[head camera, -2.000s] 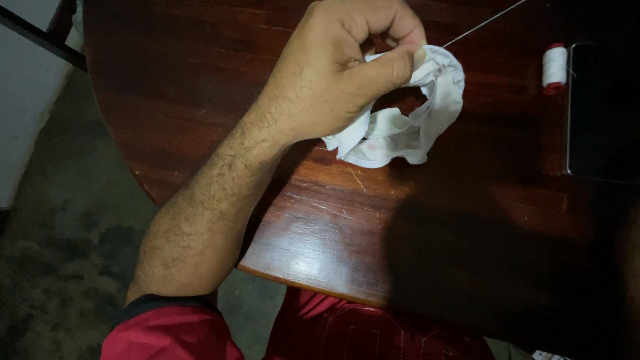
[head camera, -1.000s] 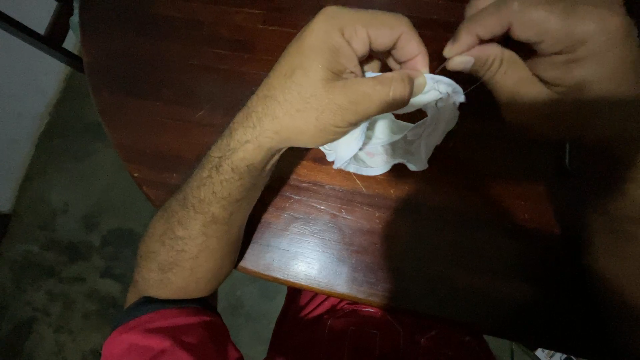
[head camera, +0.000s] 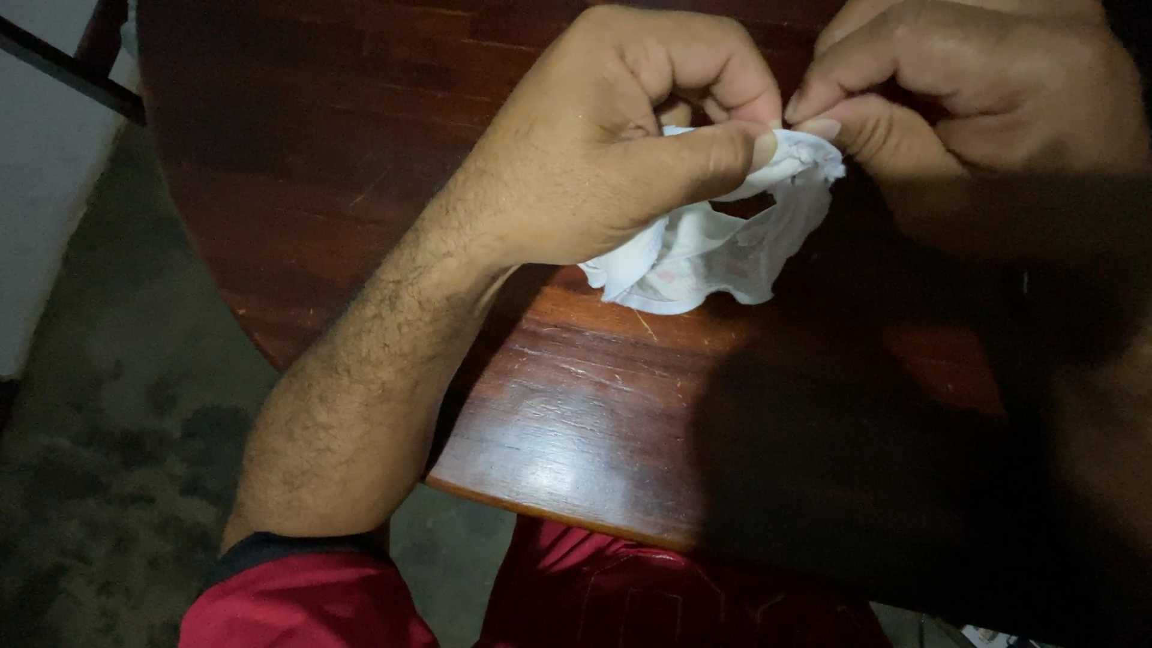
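Observation:
My left hand (head camera: 648, 126) pinches the upper edge of a piece of white cloth (head camera: 792, 216) between thumb and fingers. The cloth hangs in a loose ring with a gathered, wavy rim, just above the dark wooden table. My right hand (head camera: 963, 99) is at the upper right, its thumb and forefinger pressed together close beside the cloth's top edge and my left fingertips. What lies between the right fingertips is too small to make out.
The polished wooden table (head camera: 576, 450) has a curved edge at the left and front. Below it show my red-clothed lap (head camera: 630, 594) and the grey floor (head camera: 135, 450). Deep shadow covers the table's right side.
My right hand, out of view two seconds ago, came in with a thin thread at its fingers and has moved left to the cloth's edge. The white thread spool and dark flat object no longer show.

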